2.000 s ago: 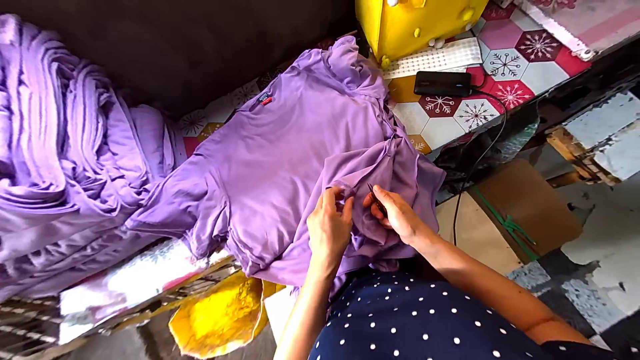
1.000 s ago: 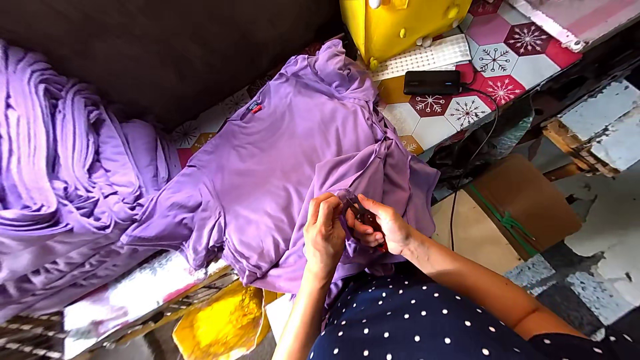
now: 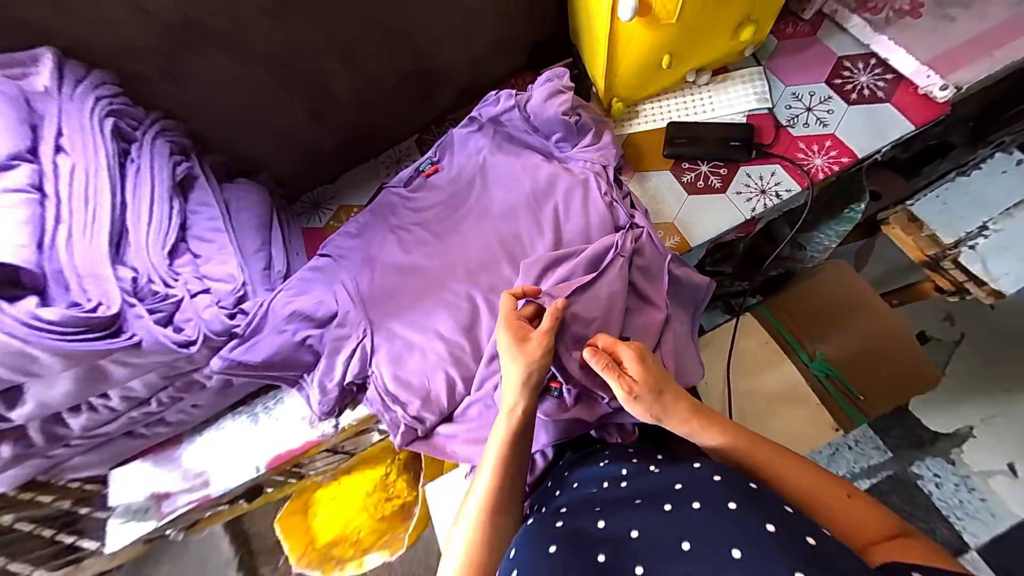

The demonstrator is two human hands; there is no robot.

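Purple knit garments [image 3: 464, 240] lie spread and overlapping in front of me, with small dark-and-red labels at the upper left and near my wrists. Over the folded upper layer is my left hand [image 3: 528, 332], thumb and forefinger slightly apart beside a fabric edge; whether it pinches the cloth is unclear. My right hand [image 3: 628, 372] is lower and to the right, fingers curled and thumb against the forefinger, over the same purple cloth. A small dark bit shows by its fingers, but what it holds is hidden. A thick stack of purple fabric [image 3: 144, 224] rises at the left.
A yellow container [image 3: 664, 48] stands at the back beside a white perforated strip [image 3: 704, 96] and a black power bank [image 3: 708, 142] with a cable. Below the table edge are a yellow bag [image 3: 352, 512] and cardboard [image 3: 860, 344] with green string. A wooden stool [image 3: 952, 240] is at right.
One second ago my hands were close together around a small dark reddish thing. Now they are apart, with my right hand lower, and a label shows between my wrists.
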